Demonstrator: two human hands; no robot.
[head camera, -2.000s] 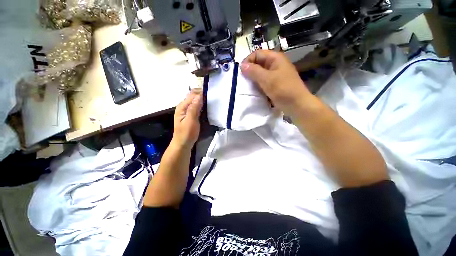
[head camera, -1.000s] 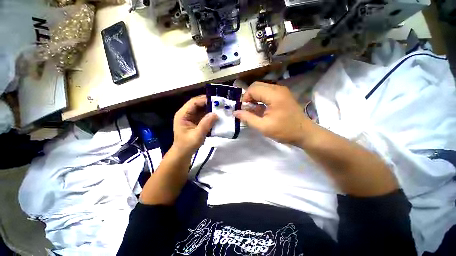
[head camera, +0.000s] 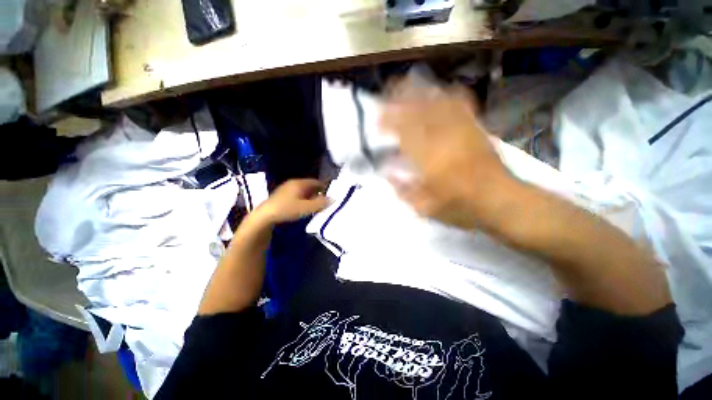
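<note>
A white garment (head camera: 437, 250) with navy trim lies across my lap. Its white cuff or tab (head camera: 340, 121) with a navy line hangs just below the table edge, blurred by motion. My right hand (head camera: 441, 144) is blurred and grips the white cloth beside this part. My left hand (head camera: 295, 201) is lower left, at the folded navy-trimmed edge of the garment on my lap; its fingertips are partly hidden by the cloth, so I cannot tell whether it grips it. The buttons cannot be made out.
The pale wooden table (head camera: 297, 47) crosses the top, with a phone (head camera: 208, 19) and the silver work plate (head camera: 419, 11) cut off by the upper edge. A pile of white garments (head camera: 133, 211) lies left. More white cloth (head camera: 624, 133) hangs right. A flat pale box (head camera: 72, 58) is upper left.
The view has tipped down. The cuff has left the machine, was held in both hands showing two dark buttons, and now is at my right hand. My left hand has moved down away from it.
</note>
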